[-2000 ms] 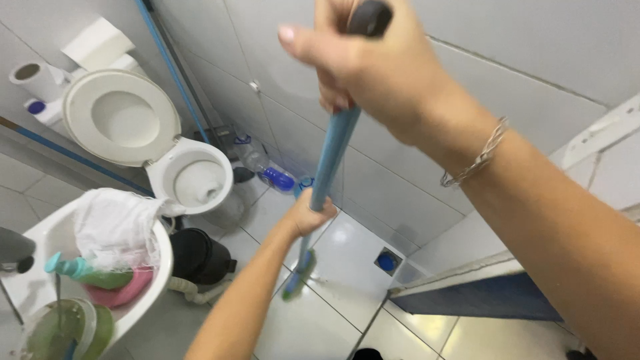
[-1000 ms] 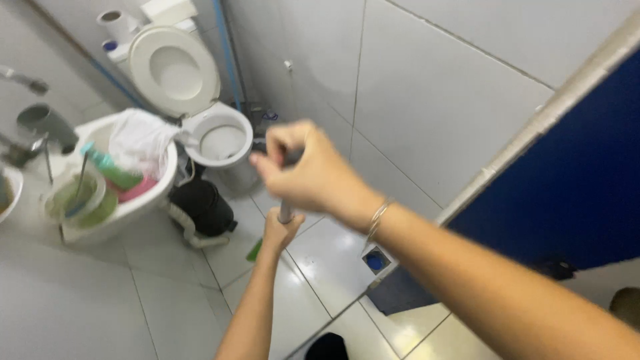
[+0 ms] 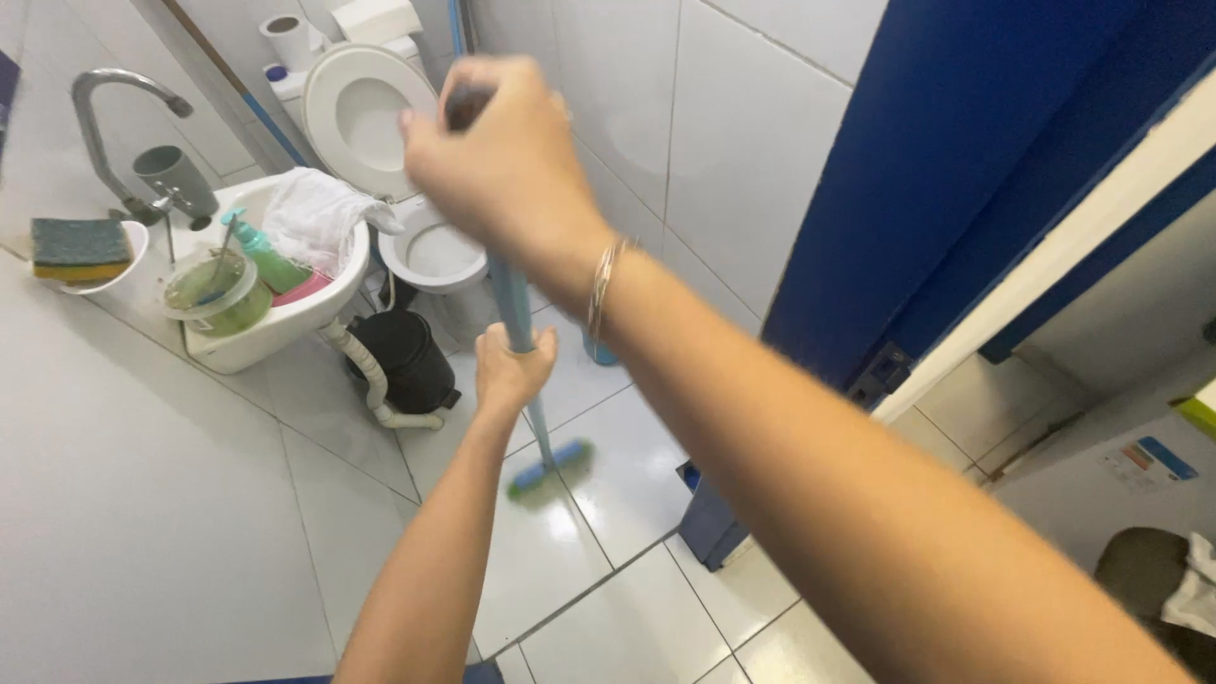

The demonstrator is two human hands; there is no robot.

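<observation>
A long light-blue broom handle (image 3: 510, 302) runs down from my hands to a blue broom head with green bristles (image 3: 551, 468), blurred, at the white tiled floor. Around the dark top end of the handle my right hand (image 3: 518, 152) is closed; a thin bracelet circles that wrist. Lower on the same handle, my left hand (image 3: 514, 366) grips it. Behind the hands stands a white toilet (image 3: 432, 249) with its lid raised. The broom head lies right of a black bin (image 3: 404, 361).
At left, a washbasin (image 3: 353, 269) holds a white cloth (image 3: 313, 220), a green pump bottle (image 3: 266, 255) and a tub (image 3: 217, 294). A drain hose (image 3: 375, 380) hangs below. At right stand a blue door (image 3: 883, 190) and, beyond it, a white appliance (image 3: 1121, 465). A blue container (image 3: 599, 350) stands on the floor.
The view has swung, bringing more of the basin and blue door into sight. Both hands keep hold of the handle; the broom head, mostly hidden one second ago, shows again.
</observation>
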